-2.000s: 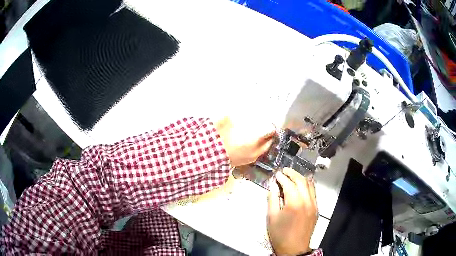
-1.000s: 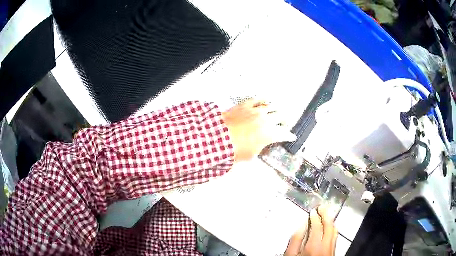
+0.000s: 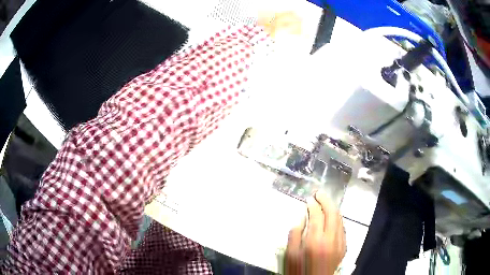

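My left hand (image 3: 283, 26) is stretched to the far side of the white table, pale and overexposed, close to a solid black strip (image 3: 324, 31); whether it grips anything cannot be told. My right hand (image 3: 318, 233) lies in front of the sewing machine's shiny needle plate (image 3: 334, 171), fingertips at its near edge; no fabric shows clearly in it. The presser foot area (image 3: 322, 147) is under the white sewing machine head (image 3: 370, 110). Faint grey mesh (image 3: 233, 12) shows left of my left hand.
A stack of black mesh panels (image 3: 102, 56) lies on the white table (image 3: 215, 215) at the far left. Solid black strips (image 3: 395, 225) hang right of the needle plate, beside the control box (image 3: 454, 196). A blue bin (image 3: 376, 16) stands behind the table.
My left hand has moved from the needle area to the far side of the table. The black strip has moved away from the machine with it. My right hand stays near the plate.
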